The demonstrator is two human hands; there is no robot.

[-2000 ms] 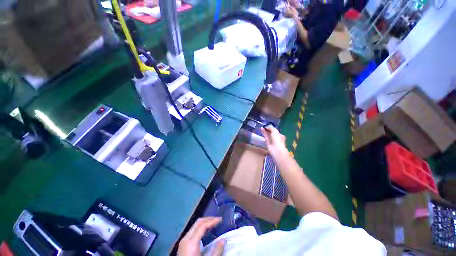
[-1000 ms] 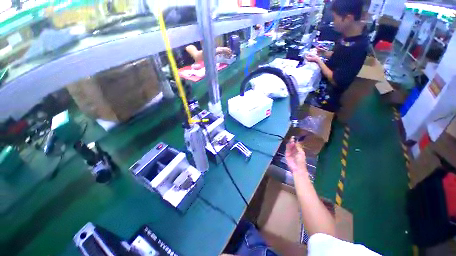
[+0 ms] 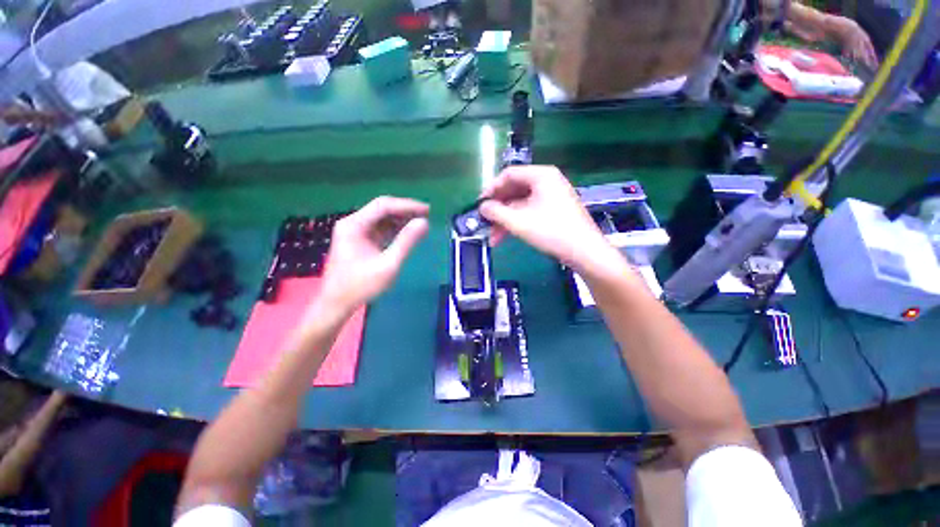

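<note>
A black handheld unit with a pale-framed dark window (image 3: 472, 270) lies lengthwise on a flat dark fixture plate (image 3: 449, 376) with white lettering and lime-green pads. My right hand (image 3: 531, 214) is at the unit's far end, its thumb and finger pinched on a small dark piece (image 3: 476, 205) that is mostly hidden by the fingertips. I cannot tell its exact shape. My left hand (image 3: 373, 252) is raised left of the unit, fingers curved and apart, holding nothing and not touching the unit.
Left are a pink mat (image 3: 309, 335), rows of black parts (image 3: 304, 247), loose black parts (image 3: 211, 280) and a carton (image 3: 177, 245). Right are a hanging grey screwdriver (image 3: 727, 250), two screw feeders (image 3: 647, 238) (image 3: 768, 270), striped strips (image 3: 781, 338) and a white box (image 3: 876, 257).
The view has turned left from the bench's right end to the unit. My right hand has moved from beside the open cartons to the unit's far end. My left hand is now raised over the bench.
</note>
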